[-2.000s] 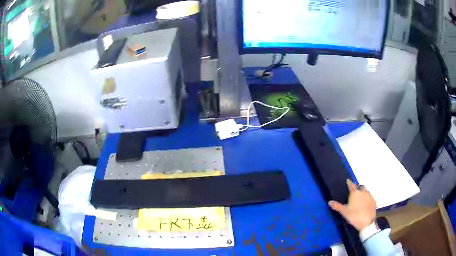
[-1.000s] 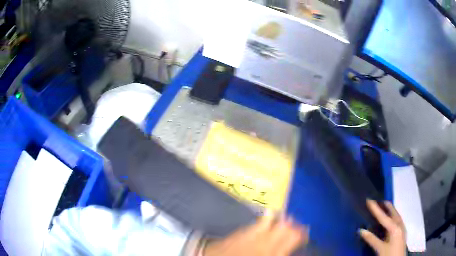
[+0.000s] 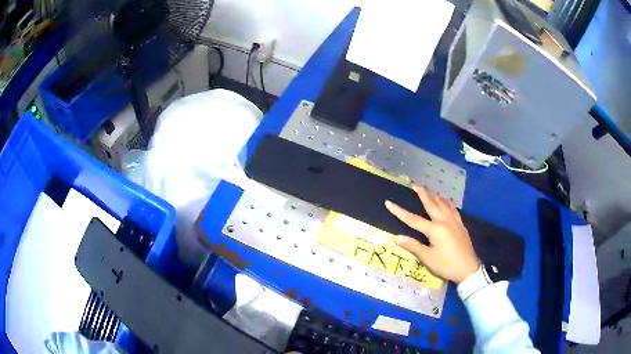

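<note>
A long black plastic cover [image 3: 332, 176] lies across the perforated metal plate [image 3: 277, 225], over the yellow label [image 3: 373, 252]. My right hand [image 3: 443, 238] is on this cover right of its middle, fingers spread over the top and thumb at the near edge. A second black cover [image 3: 152, 290] is held tilted in the air at lower left, over the tote's near side and the bench front. My left hand is almost wholly cut off by the bottom edge; only a sliver of skin shows at this cover's lower end. A sleeve shows at the bottom left.
The blue tote [image 3: 162, 221] at left holds white sheets [image 3: 41, 256] and black covers. A keyboard [image 3: 339, 339] and crumpled white cloth [image 3: 263, 311] are at the front. Another black cover [image 3: 550, 269] lies along the right edge. The grey box [image 3: 515, 83] overhangs the back; a fan stands behind.
The view has swung left. My right hand has brought a cover from the right side onto the plate. The other cover, lifted off the plate by my left hand, has moved left towards the tote.
</note>
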